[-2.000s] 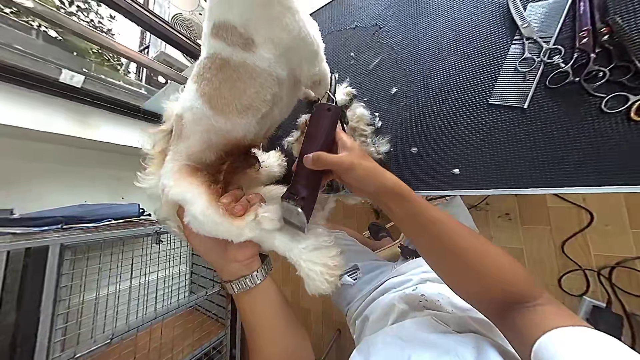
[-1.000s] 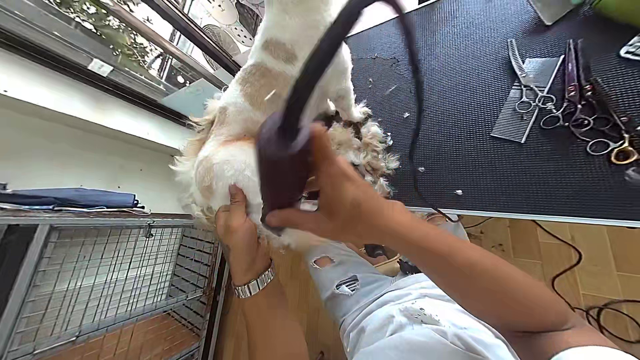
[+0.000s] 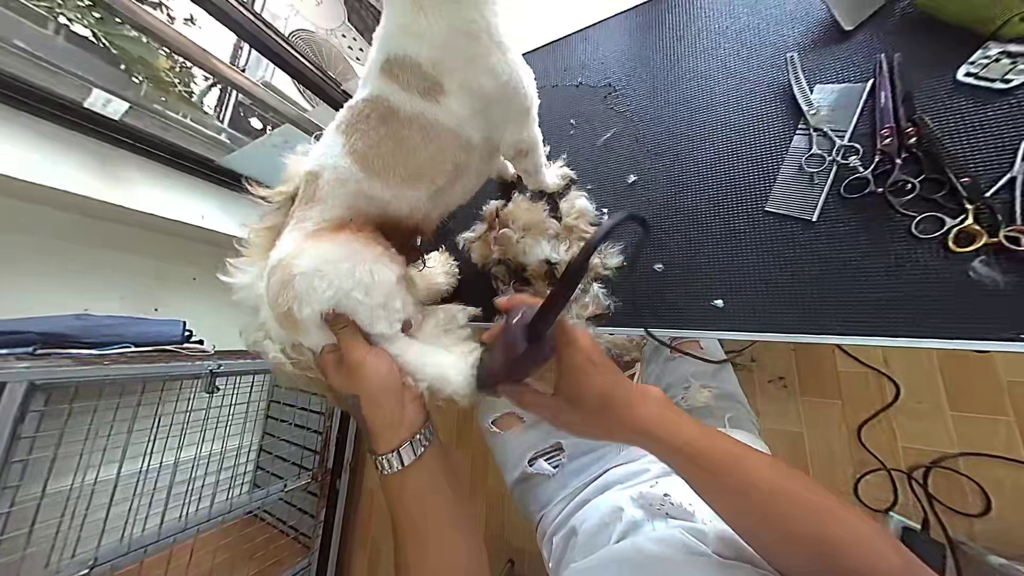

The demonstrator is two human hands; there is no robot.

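Observation:
A white dog with tan patches (image 3: 416,152) stands on the black ribbed table mat (image 3: 680,160), its head out of view. My left hand (image 3: 368,376) is closed around the upper part of its hind leg (image 3: 432,352), thumb on top. My right hand (image 3: 584,376) grips dark purple corded hair clippers (image 3: 516,344), somewhat blurred, beside that leg's lower end. The blade is hidden, so contact with the fur cannot be told. A heap of cut tan and white fur (image 3: 536,240) lies on the mat near the table edge, beyond the clippers.
On the mat at right lie a metal comb (image 3: 820,152), thinning scissors (image 3: 812,104) and several more scissors (image 3: 968,228). A wire cage (image 3: 144,448) with a folded blue cloth (image 3: 92,332) above it is at lower left. Black cable (image 3: 888,400) runs over the wood floor. A window (image 3: 200,72) is at upper left.
The clippers were pointing down over the hind leg two seconds ago, then were lifted close to the camera; now they are lower, beside the leg's end. The leg shows more fully than one second ago.

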